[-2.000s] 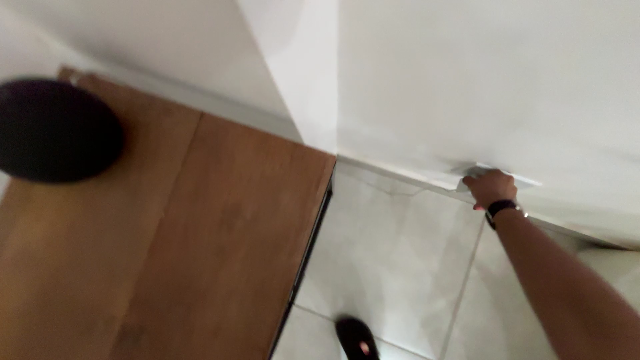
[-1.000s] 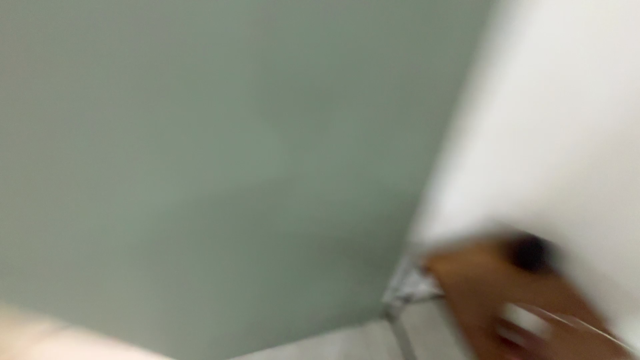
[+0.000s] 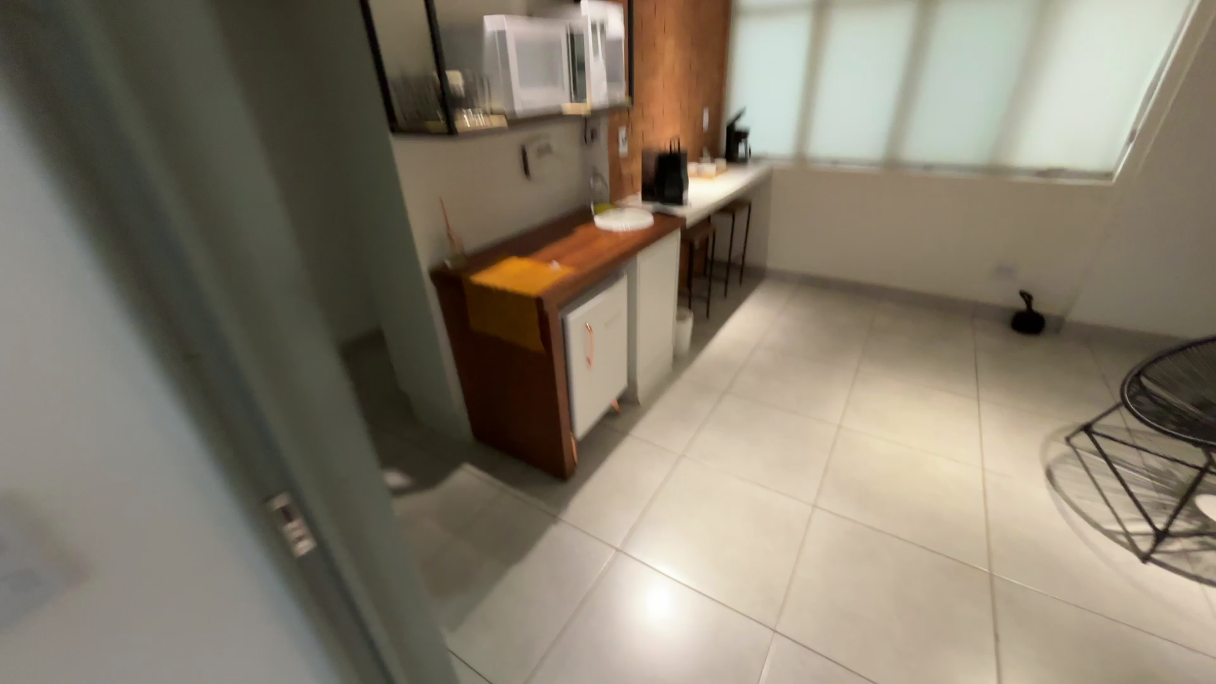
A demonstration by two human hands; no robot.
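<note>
Neither my left hand nor my right hand is in the head view. Near me on the left stands a grey-green door frame (image 3: 214,313) with a metal strike plate (image 3: 291,524). Beyond it, a wooden counter (image 3: 508,399) has a yellow cloth (image 3: 518,275) draped over its near end and a round white sink or dish (image 3: 623,219) farther along. A small white fridge (image 3: 597,356) sits under the counter. Above, a black-framed shelf (image 3: 532,118) holds a white microwave (image 3: 532,65) and glasses.
Light floor tiles (image 3: 703,503) stretch towards a wall with blinds (image 3: 855,81). A black wire chair (image 3: 1178,399) stands at the right. Stools (image 3: 701,233) are under a white counter (image 3: 717,190) bearing a black bag (image 3: 665,176). A small black object (image 3: 1027,316) lies by the far wall.
The view has swung widely, from a wall and wooden surface to a doorway and room. My right hand, at the wall two seconds ago, is out of view.
</note>
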